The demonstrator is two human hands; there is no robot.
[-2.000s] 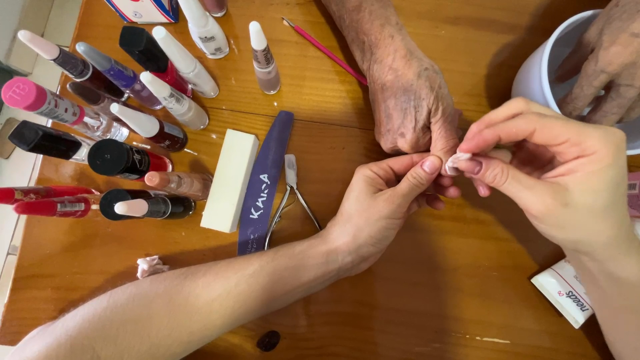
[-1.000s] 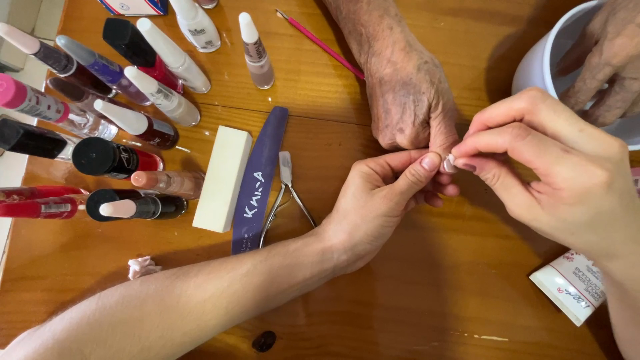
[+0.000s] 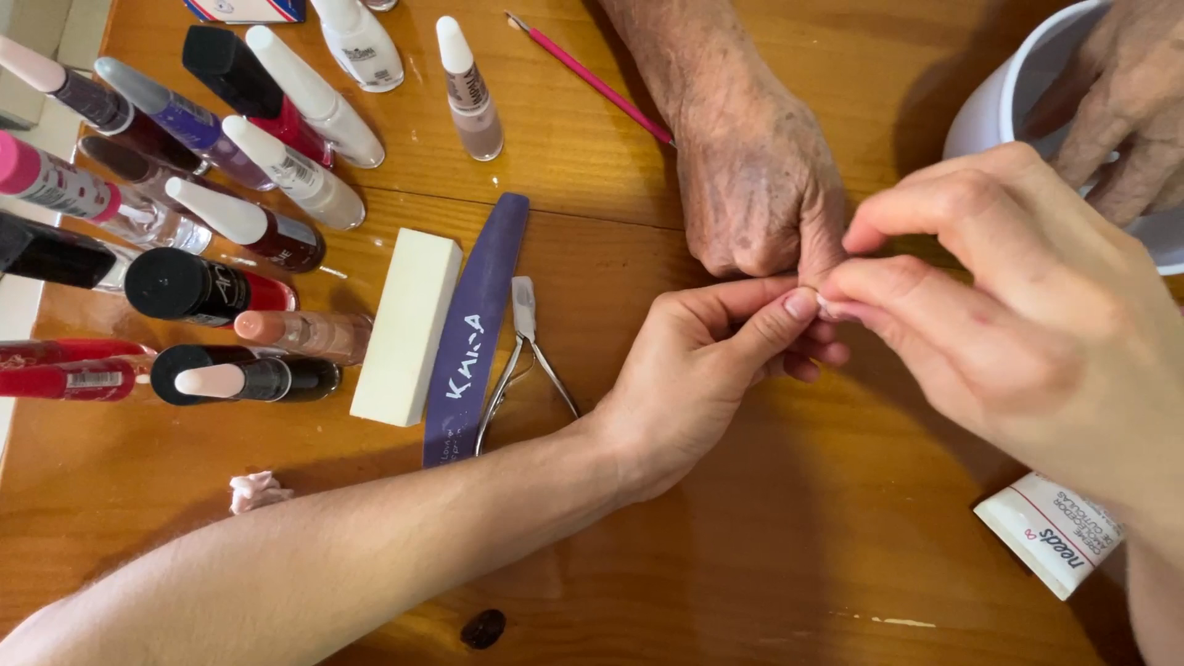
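Observation:
My left hand grips the thumb of another person's hand, which rests on the wooden table with its fingers curled. At that thumb's tip, my right hand pinches a small white wad, probably cotton, mostly hidden by my fingers. The other person's second hand dips into a white bowl at the upper right. Left of my left hand lie metal cuticle nippers, a purple nail file and a white buffer block.
Several nail polish bottles crowd the left side, with one pale bottle apart. A pink stick tool lies at the top. A crumpled white wad, a dark round object and a white cream tube are nearer me.
My right hand has shifted at the held thumb, and the white wad is now less visible between its fingers. My left hand keeps its hold.

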